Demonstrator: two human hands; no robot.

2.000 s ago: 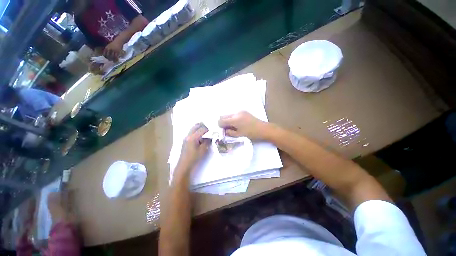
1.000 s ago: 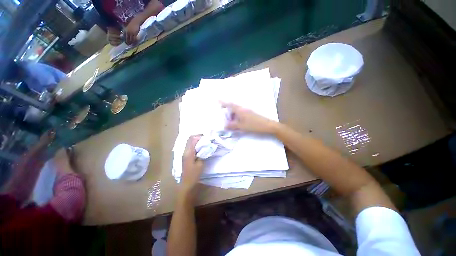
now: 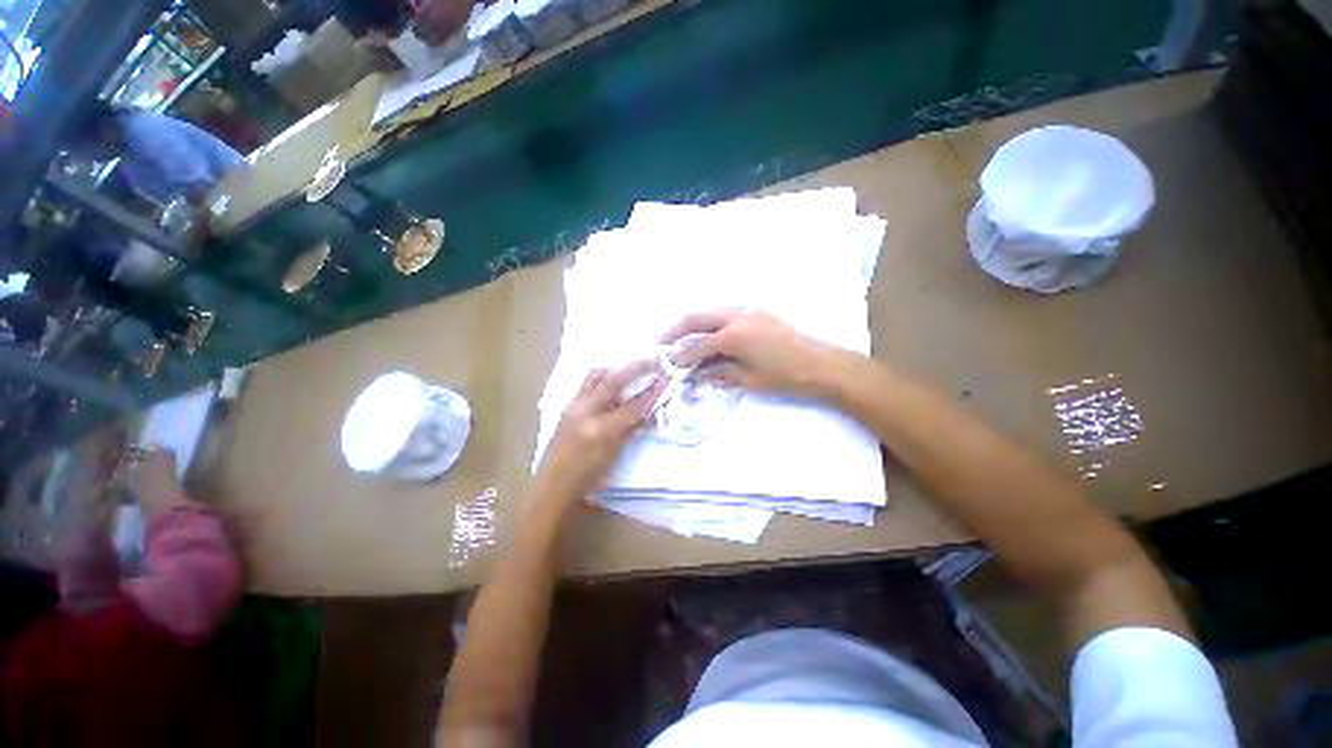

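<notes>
A loosely squared stack of white wrapping paper (image 3: pixel 730 263) lies in front of me on the brown bench. On it is a crumpled white bundle (image 3: pixel 698 414), a piece wrapped in paper. My left hand (image 3: pixel 611 414) holds its left side and my right hand (image 3: pixel 738 348) presses on its top, fingers on the gathered paper. No metal shows in it. One wrapped piece (image 3: pixel 405 427) stands on the bench to the left. Another, seeming to be two stacked together (image 3: pixel 1062 205), stands to the right.
The green conveyor belt (image 3: pixel 877 88) runs behind the bench (image 3: pixel 964 336) and carries metal pieces (image 3: pixel 419 246) at the left. A person's pink sleeve (image 3: pixel 186 570) is at the lower left. Another person's hands and a row of wrapped pieces (image 3: pixel 544 27) are across the belt.
The metal visible two seconds ago is now covered by paper. My right hand has come back from pointing outward onto the bundle, close to my left hand. The view has shifted.
</notes>
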